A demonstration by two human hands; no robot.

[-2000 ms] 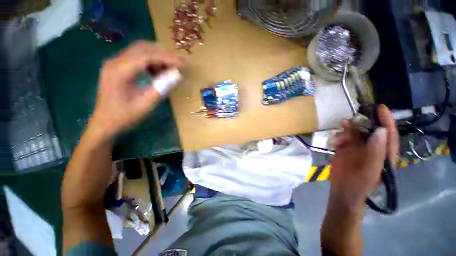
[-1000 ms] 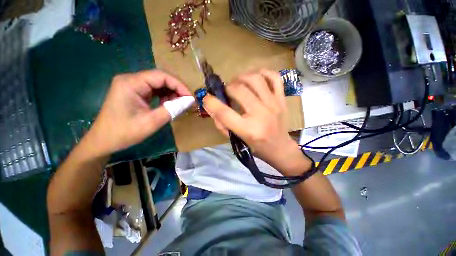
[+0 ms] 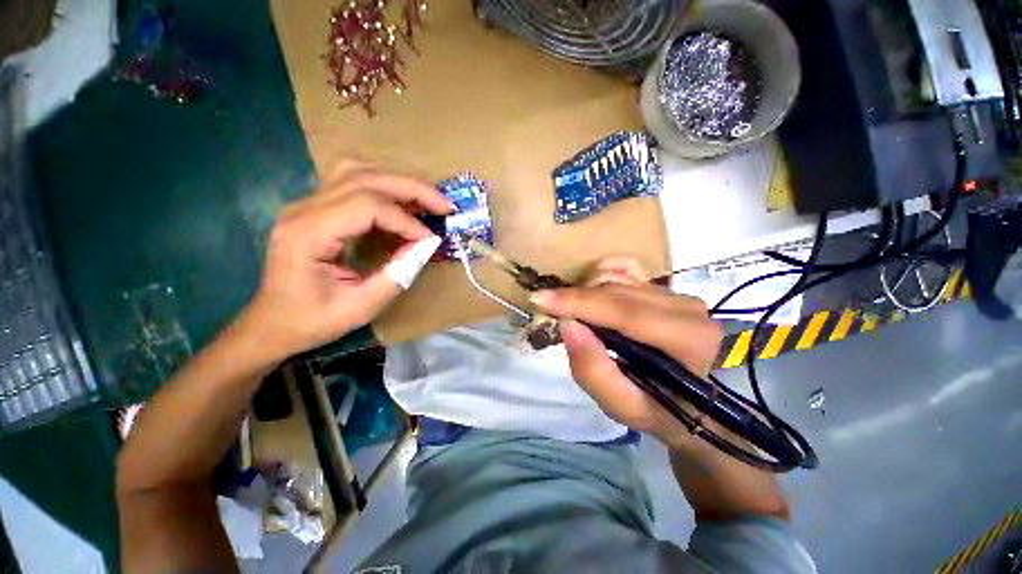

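My right hand [image 3: 639, 336] is closed around a black soldering iron [image 3: 518, 270] with a thin whitish curved tube beside its tip. The tip is at the lower edge of a small pile of blue circuit boards [image 3: 466, 206] on the tan cardboard. My left hand [image 3: 347, 247], a white finger cot on one fingertip, has its fingertips at the left edge of these boards; whether it pinches a small part there is hidden. A fanned row of blue boards [image 3: 606, 177] lies to the right. Red leaded components [image 3: 368, 49] lie in a loose pile at the top.
A round cup [image 3: 721, 79] of silvery wire wool stands at the right of the cardboard [image 3: 527, 123]. A round metal grille [image 3: 594, 25] is at the top. A black box [image 3: 852, 123] with cables stands at right, a ribbed clear tray [image 3: 45, 336] at far left.
The iron first came left from beside the cup to the boards. It now points up-left, with its tip at the boards. My left hand has moved to their left edge.
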